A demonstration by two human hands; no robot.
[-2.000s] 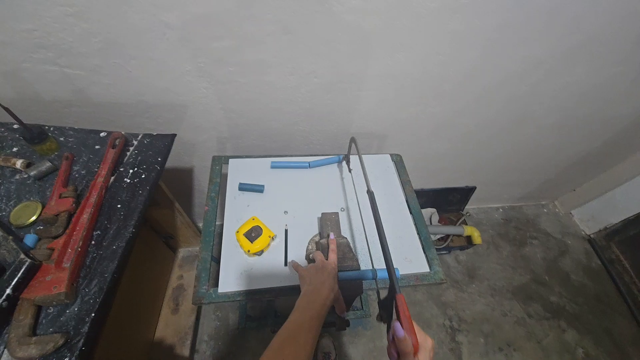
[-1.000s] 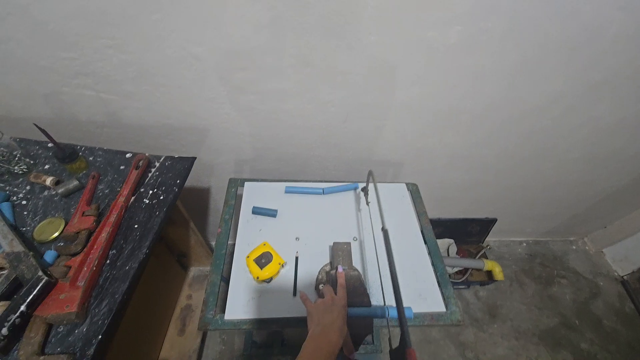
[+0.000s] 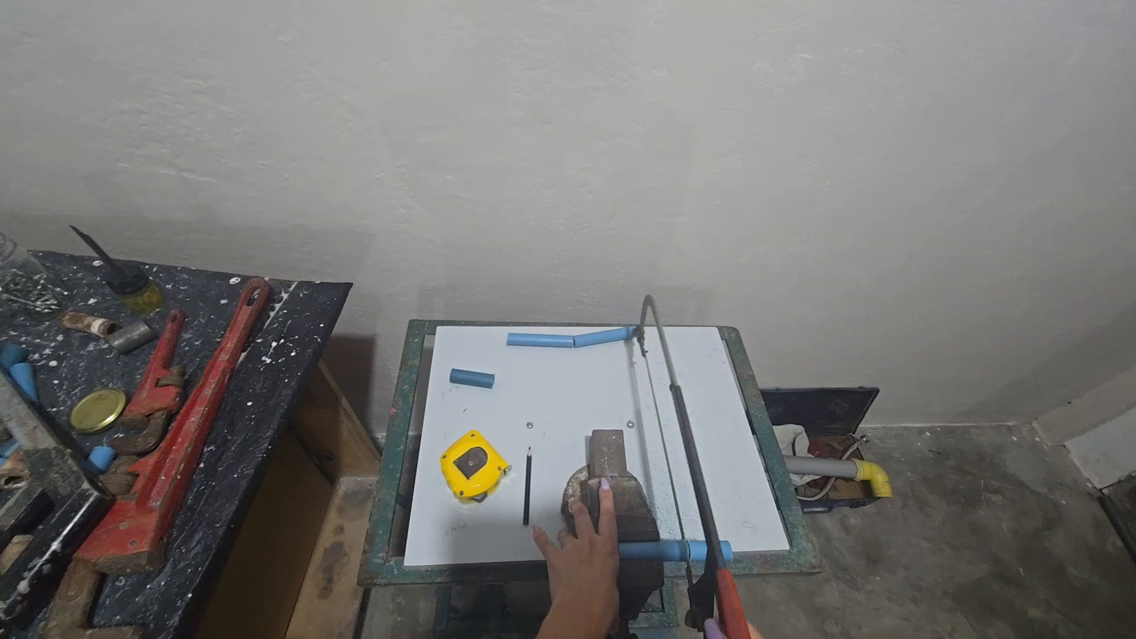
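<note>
A bench vise stands at the front of a white board in a green metal frame. My left hand rests on the vise, its fingers spread. Out of the vise's right side sticks a blue plastic pipe. The hacksaw points away from me, its blade across this pipe near the free end. My right hand, mostly cut off by the bottom edge, is closed on the saw's red handle. Left of the vise lie a pencil and a yellow tape measure. Short blue pipe pieces lie farther back.
On the left, a black bench holds red pipe wrenches, a round lid and blue pipe fittings. An open dark case with a grey pipe and yellow elbow sits on the floor at right. A wall rises behind.
The view has tilted up, so the board sits lower. The saw blade stays across the pipe, and my left hand remains on the vise.
</note>
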